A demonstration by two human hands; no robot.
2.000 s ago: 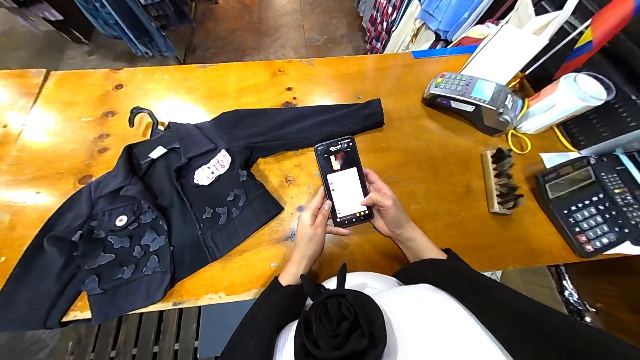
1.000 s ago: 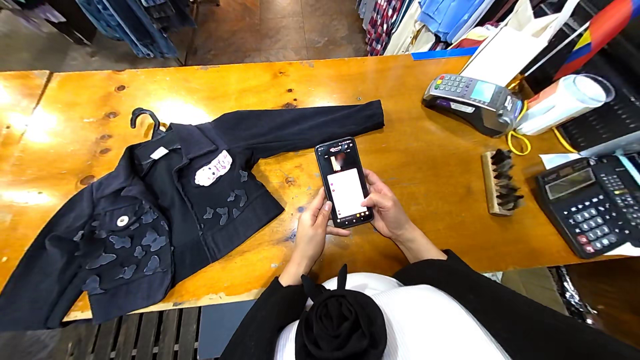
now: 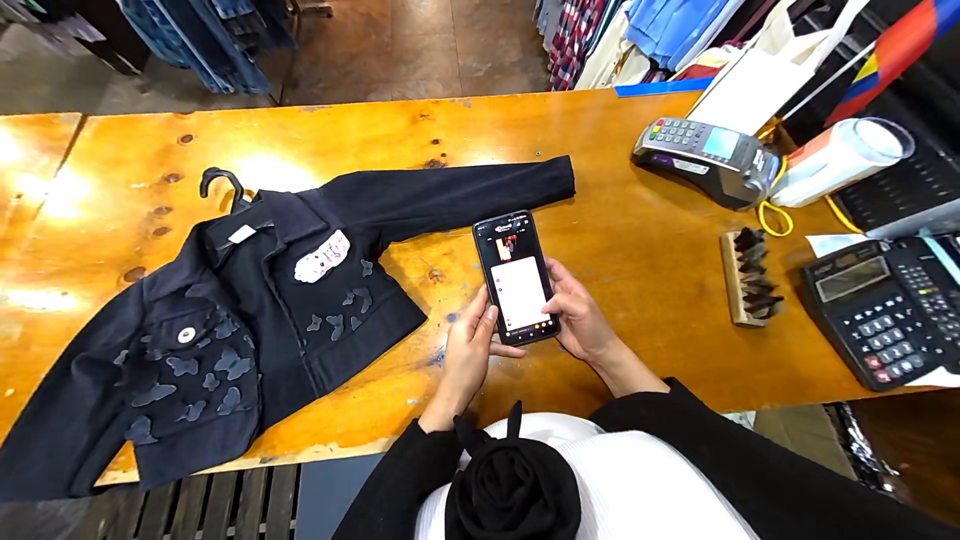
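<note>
A black smartphone (image 3: 517,281) with a lit screen is held upright between both hands, over the wooden counter. My left hand (image 3: 471,349) grips its lower left side, fingers reaching behind it. My right hand (image 3: 581,319) holds the lower right side, its thumb over the screen. Left of the phone lies a black cropped jacket (image 3: 289,300) with butterfly patches and a pale tag on its chest. One sleeve stretches right, ending just above the phone; the other hangs toward the lower left. A black hanger (image 3: 221,180) hook sticks out at the collar.
On the wooden counter (image 3: 645,322), to the right, are a card payment terminal (image 3: 701,157), a wooden block with dark clips (image 3: 750,277), a black desk calculator (image 3: 885,307), and a white cup (image 3: 847,161). Clothes racks with jeans (image 3: 195,45) and shirts stand beyond the counter.
</note>
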